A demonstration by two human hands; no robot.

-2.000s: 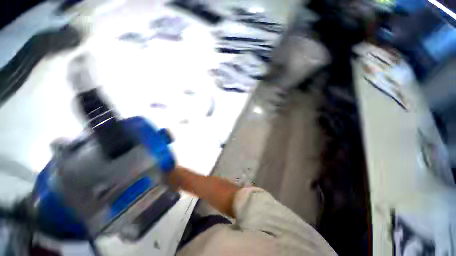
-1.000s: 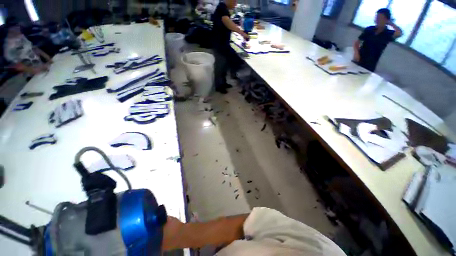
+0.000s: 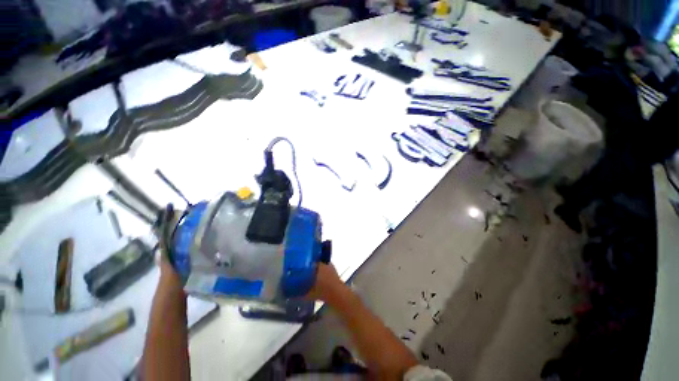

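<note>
The cutting machine (image 3: 238,249), with silver motor body and blue bands, stands out at the lower centre. My right hand (image 3: 322,283) is at its right side, fingers hidden behind the motor and closed on the machine. My left hand (image 3: 165,260) is at its left end by the dark upright rods (image 3: 130,187), mostly hidden; its grip cannot be told. On white paper at the left lie the dark wrapped weight (image 3: 119,269), the brown bar (image 3: 65,275) and the tape-wrapped bar (image 3: 94,333).
The long white table (image 3: 279,111) bears a curved-edged layered stack (image 3: 160,93) at the left, crescent pieces (image 3: 377,170) and strip piles (image 3: 439,138) beyond the machine. A white bin (image 3: 569,134) stands on the scrap-littered floor (image 3: 476,283) at the right.
The view has swung left, bringing the layered stack and weights into sight; the other table has mostly left. My left forearm now shows. My right arm remains at the machine.
</note>
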